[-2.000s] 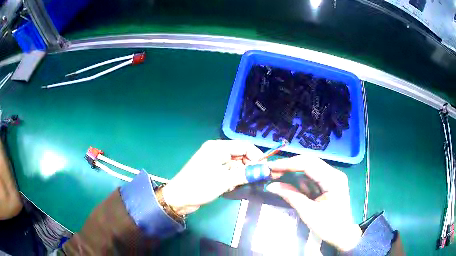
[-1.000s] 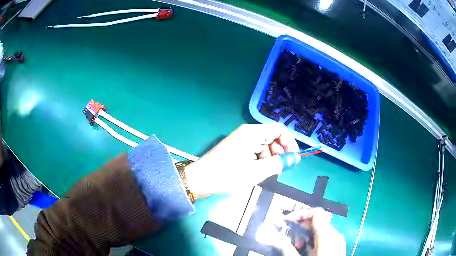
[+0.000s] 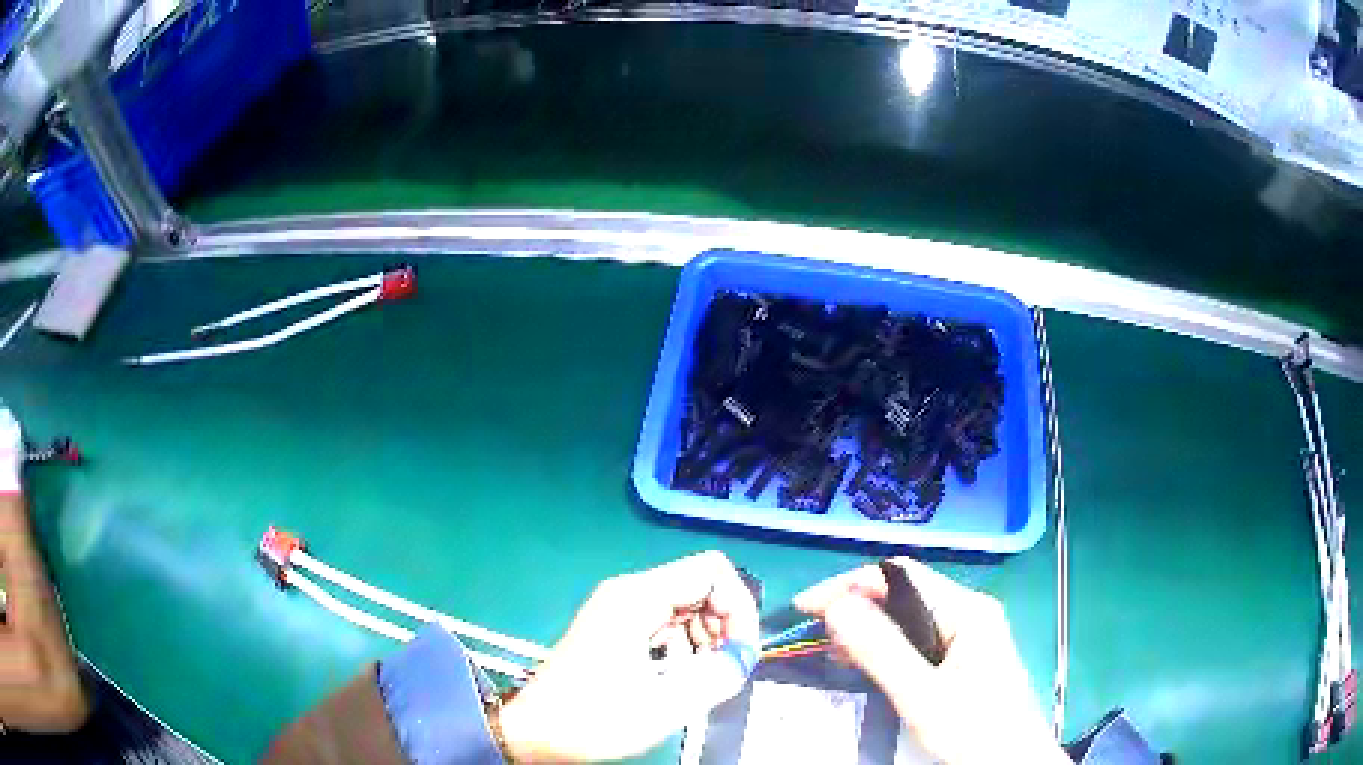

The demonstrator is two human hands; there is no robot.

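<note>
A white two-legged cable with a red-and-black end connector (image 3: 278, 553) runs right across the mat to my left hand (image 3: 635, 658). My left hand pinches its end, where thin blue, yellow and red wires (image 3: 792, 644) stick out to the right. A small black piece shows at my left fingertips; I cannot tell if it is a housing. My right hand (image 3: 957, 658) holds a dark finger-long tool (image 3: 912, 610) like a pen, its fingertips at the wire ends. The tool's tip is hidden.
A blue parts bin (image 3: 845, 534) with a black housings heap (image 3: 837, 396) stands beyond my hands. The taped white card (image 3: 803, 726) is below them. Another cable (image 3: 284, 326) lies back left, more cables (image 3: 1323, 523) at the right. Another person's arm (image 3: 30, 613) is at the left edge.
My right hand has risen from over the card to the wire ends, and now shows the dark tool. My left hand still holds the cable. The view has turned and shifted.
</note>
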